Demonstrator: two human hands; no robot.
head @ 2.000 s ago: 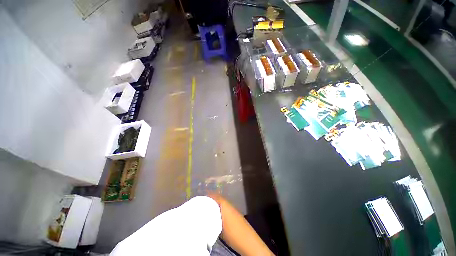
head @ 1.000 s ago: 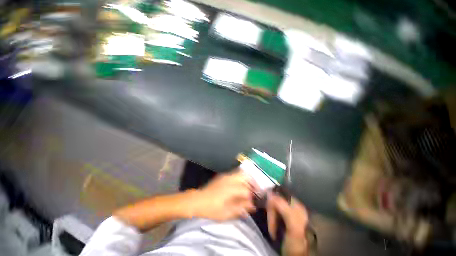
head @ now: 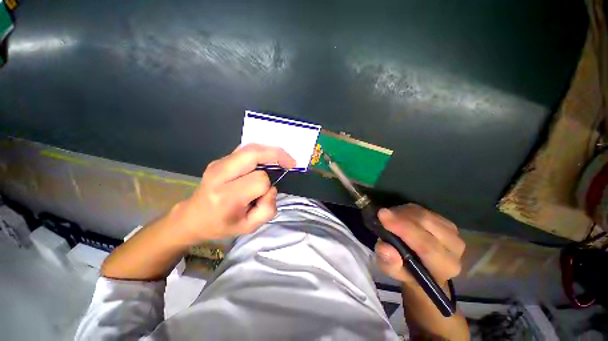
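Observation:
A white display module (head: 280, 138) with dark blue edge lines lies on the dark bench, its right edge against a green circuit board (head: 357, 160). An orange-gold flex tail (head: 316, 155) shows at the joint. My left hand (head: 240, 190) has a fingertip on the display's lower part and holds a thin silvery solder wire (head: 281, 177). My right hand (head: 423, 246) holds a soldering iron (head: 407, 252) with a black handle. Its tip is at the board's left end beside the flex tail; exact contact is unclear.
A brown cardboard sheet (head: 570, 153) lies at the right, with part of a reddish round item (head: 595, 190) at the frame's edge. A green piece (head: 5, 23) shows at the top left corner. The bench's front edge runs just in front of my body.
The view has swung down from the floor and the stacks to the bench front. The display and board now lie flat together, and the soldering iron's tip is at their joint.

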